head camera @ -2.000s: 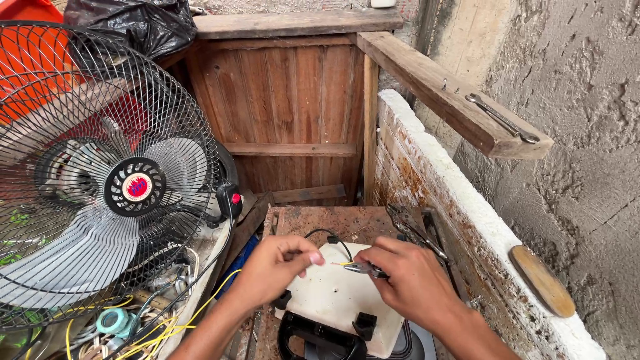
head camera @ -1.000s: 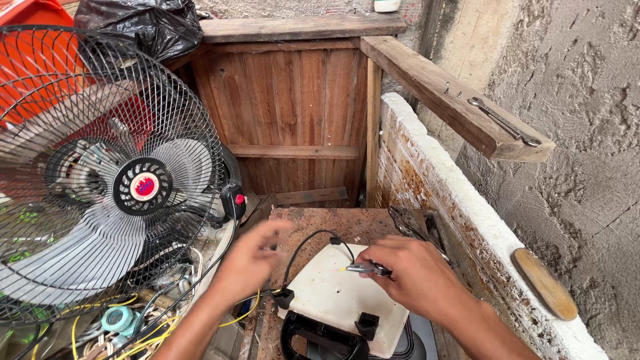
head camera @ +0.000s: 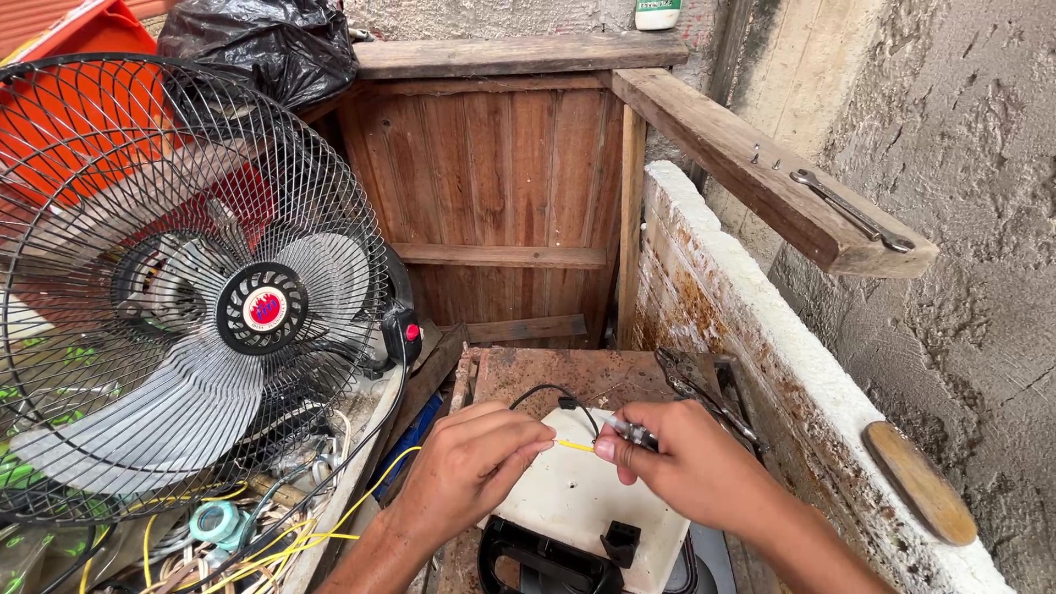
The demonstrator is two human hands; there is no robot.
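Observation:
My left hand (head camera: pixel 487 458) pinches one end of a short yellow wire (head camera: pixel 575 445) between thumb and fingertips. At the wire's other end is my right hand (head camera: pixel 672 454), which also holds a small metal-tipped tool (head camera: pixel 631 432) with a dark body; its exact kind is hard to tell. Both hands are above a white plastic appliance part (head camera: pixel 569 495) that has a black handle (head camera: pixel 544 557) and a black clip-like piece (head camera: pixel 620 543). A black cord (head camera: pixel 549 388) curves behind the wire.
A large fan (head camera: pixel 264 309) stands on the left over tangled wires and a teal fitting (head camera: pixel 218 523). Locking pliers (head camera: pixel 689 379) lie behind my right hand. A wrench (head camera: pixel 854 210) and screws rest on a wooden beam (head camera: pixel 742 157); a wooden piece (head camera: pixel 920 483) sits on the white wall edge.
One second ago my left hand was apart from the yellow wire, its fingers spread; now it has come back to the right and pinches the wire's end. My right hand still holds the tool.

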